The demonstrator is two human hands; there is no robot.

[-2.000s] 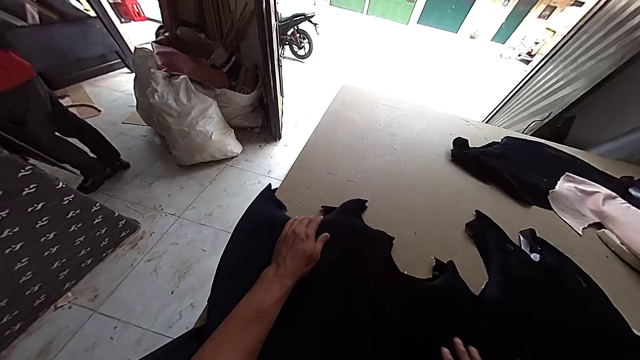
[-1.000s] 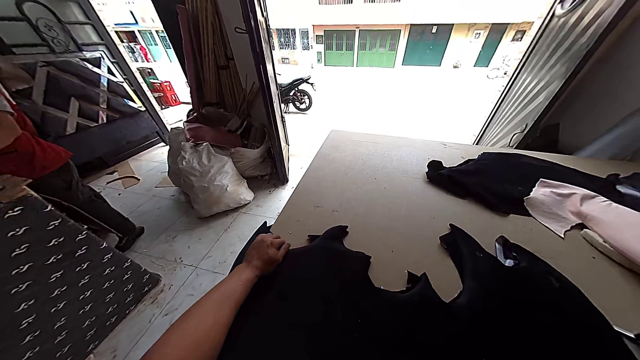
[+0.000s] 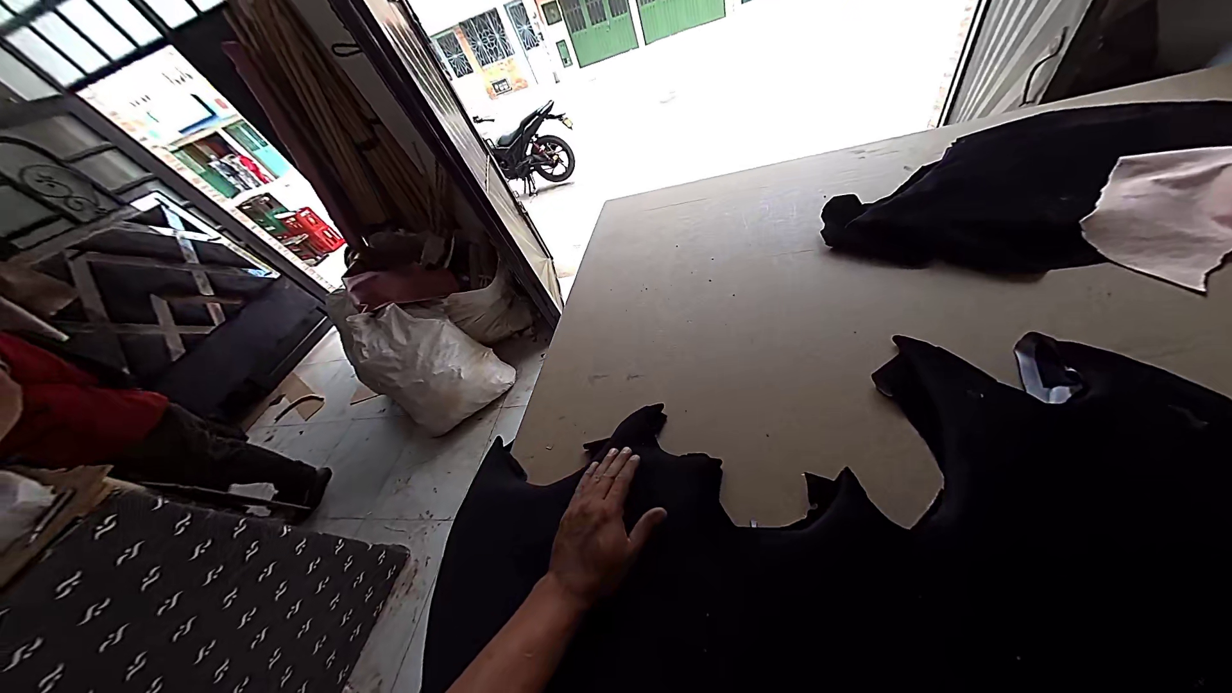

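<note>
A large black piece of fabric or leather [image 3: 818,597] with a jagged cut edge covers the near part of the table [image 3: 693,318] and hangs over its left side. My left hand [image 3: 599,525] rests palm down on it near the left, fingers pointing away, just below a raised flap. The hand grips nothing. My right hand is out of view. Farther back on the right lies another dark piece [image 3: 1001,192], with a pale pink piece [image 3: 1160,217] partly over it. A folded edge of the near sheet shows a light underside.
White sacks [image 3: 423,371] stand on the tiled floor beside the doorway. A person in a red top [image 3: 77,404] is at the left, behind a patterned dark panel [image 3: 192,597]. A motorcycle [image 3: 529,149] is parked outside. A corrugated metal door stands at the upper right.
The view has swung left. My left hand has moved from the sheet's left edge onto its surface near the raised flap, its fingers now extended. My right fingers, seen two seconds ago, are out of view.
</note>
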